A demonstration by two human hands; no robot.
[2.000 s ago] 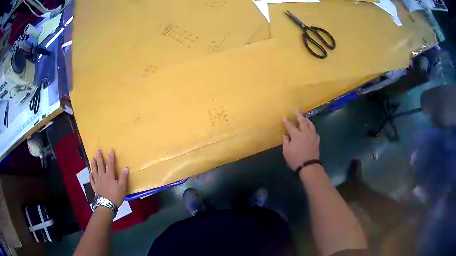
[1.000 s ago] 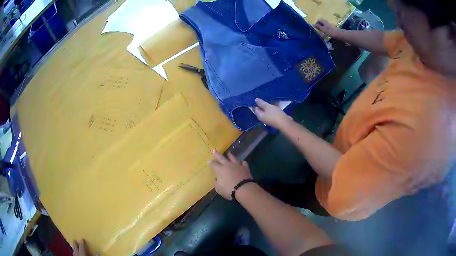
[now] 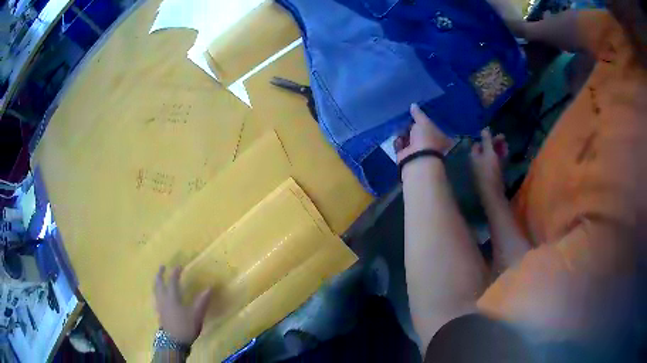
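Yellow card sheets cover the table, with a narrower piece lying on top at the near side. My left hand rests open on the card near that piece's left end. A blue denim garment with an embroidered patch lies across the right side. My right hand is at the garment's near edge, thumb on top and fingers curled, and appears to grip it. Black scissors lie on the card, their handles mostly hidden by the garment.
White paper pieces lie at the far side of the card. A person in an orange top stands close on the right, one hand near the garment's near edge. A desk with small tools is at the lower left.
The person in orange brought in the denim garment, which now lies farther right, and has let go of its near edge. My right hand moved from the card to that edge. My left hand moved inward.
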